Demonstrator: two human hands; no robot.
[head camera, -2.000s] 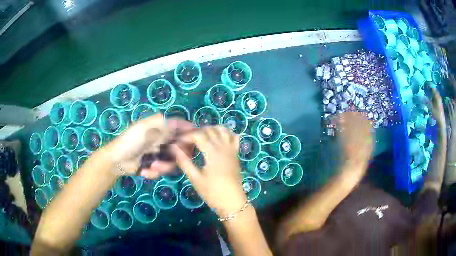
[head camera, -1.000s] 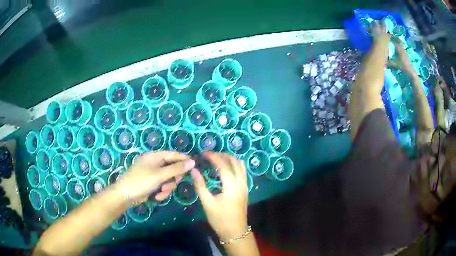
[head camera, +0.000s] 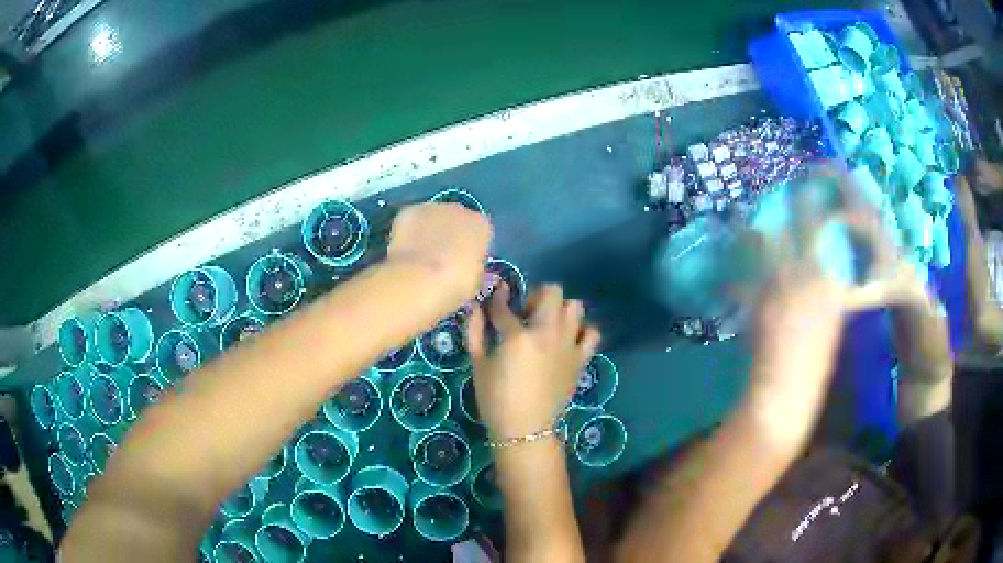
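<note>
Teal cup-shaped housings (head camera: 334, 232) with dark centres stand in rows on the dark green bench. My left hand (head camera: 442, 251) is curled over the upper right cups and hides part of one; whether it holds anything is hidden. My right hand (head camera: 530, 357) is just below it, palm down, fingers bent at the rim of another housing (head camera: 506, 275). A small dark and light spot shows between the two hands, too blurred to name. My forearms cover several cups.
A neighbouring worker's blurred hands (head camera: 819, 258) hold teal housings beside the silver motor pile (head camera: 715, 170). A blue bin (head camera: 797, 66) of loose teal housings is at the right. A scuffed white rail (head camera: 363, 157) runs behind the cups. Black pieces lie at the far left edge.
My hands have moved from the lower middle cups up to the upper right cups and apart from each other. The neighbour's hands have come from the bin with housings. The view has shifted.
</note>
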